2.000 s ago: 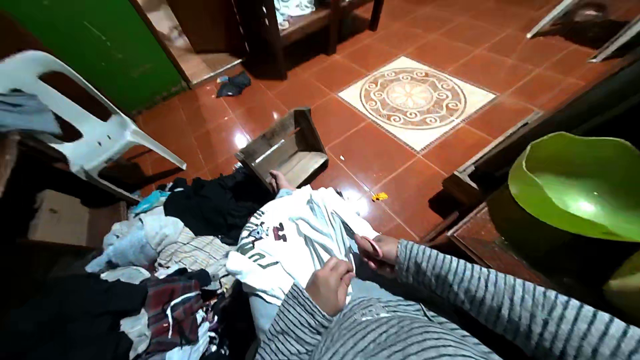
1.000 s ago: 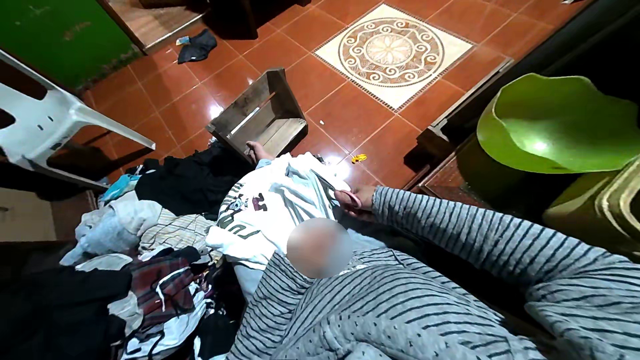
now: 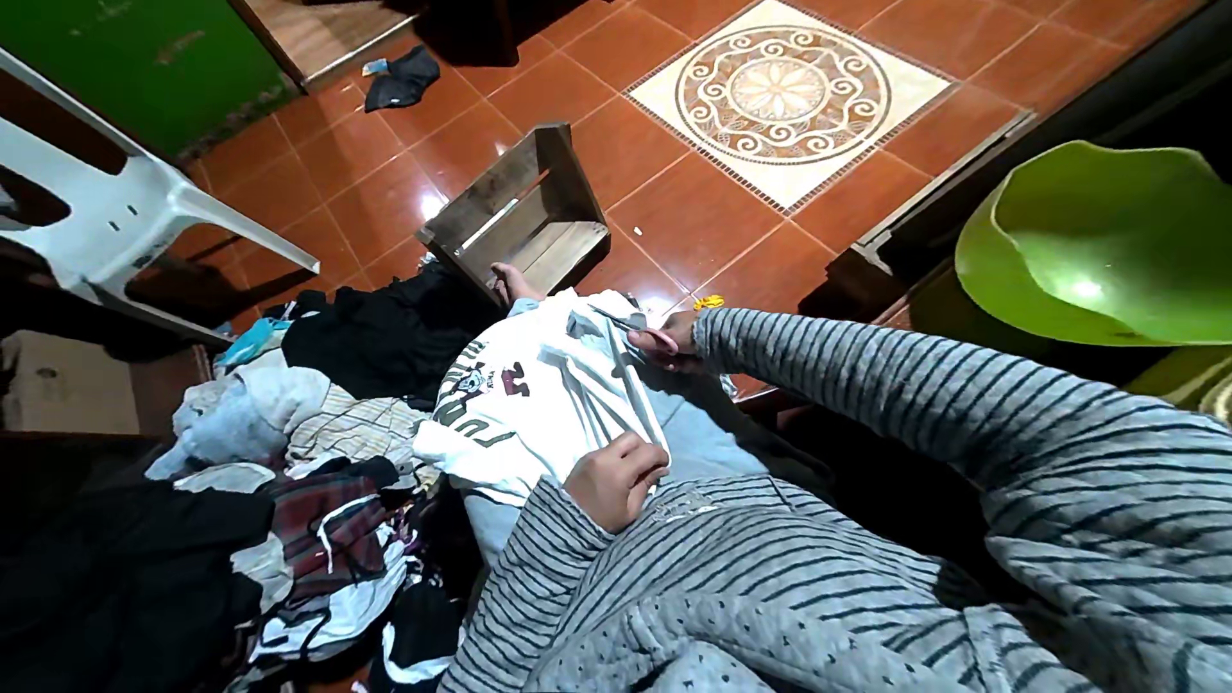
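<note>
A white printed shirt (image 3: 529,385) lies spread over my lap, its dark lettering toward the left. My left hand (image 3: 618,479) pinches the shirt's near edge close to my waist. Farther out, my right hand (image 3: 671,344) grips the shirt's right side, with fingers partly hidden by the sleeve and cloth. Beyond the shirt, my bare foot (image 3: 515,284) rests by a tilted wooden crate (image 3: 510,217).
A heap of mixed clothes (image 3: 327,529) lies at my left, below a white plastic chair (image 3: 125,217). At the right stands a green plastic basin (image 3: 1088,250). A dark cap (image 3: 402,82) and a small yellow item (image 3: 708,302) lie on the tiled floor.
The view has shifted somewhat. Both hands stay at the shirt, which remains over my lap; no other change is plain.
</note>
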